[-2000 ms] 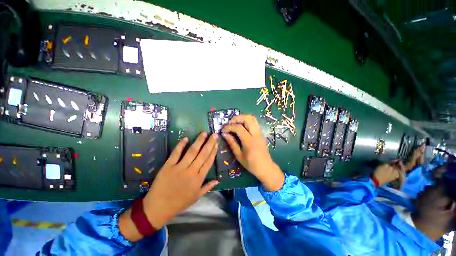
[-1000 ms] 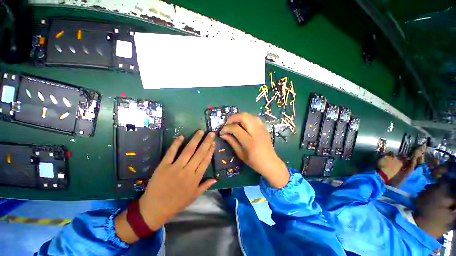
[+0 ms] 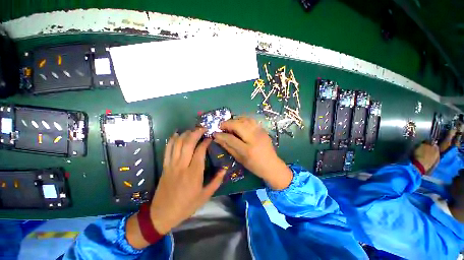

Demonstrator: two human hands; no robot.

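A black phone body (image 3: 216, 152) lies on the green bench in front of me, partly under both hands. Its silver and white circuit board (image 3: 215, 120) shows at the far end. My left hand (image 3: 181, 177), with a dark red wrist band, rests flat along the body's left side, its fingertips at the board's lower edge. My right hand (image 3: 250, 147) has thumb and forefinger together at the same edge. Whatever lies between the right fingertips is hidden, so I cannot tell if they hold a small part.
A white sheet (image 3: 185, 68) lies beyond the phone. A pile of gold and white strips (image 3: 280, 96) is right of it. Several phone bodies stand right (image 3: 323, 111) and left (image 3: 128, 157). A worn white rail (image 3: 203, 34) runs behind. A coworker's hand (image 3: 426, 156) is far right.
The camera view has shifted. My left fingers have moved closer to the board's edge and are more bent. My right fingertips have stayed at the board.
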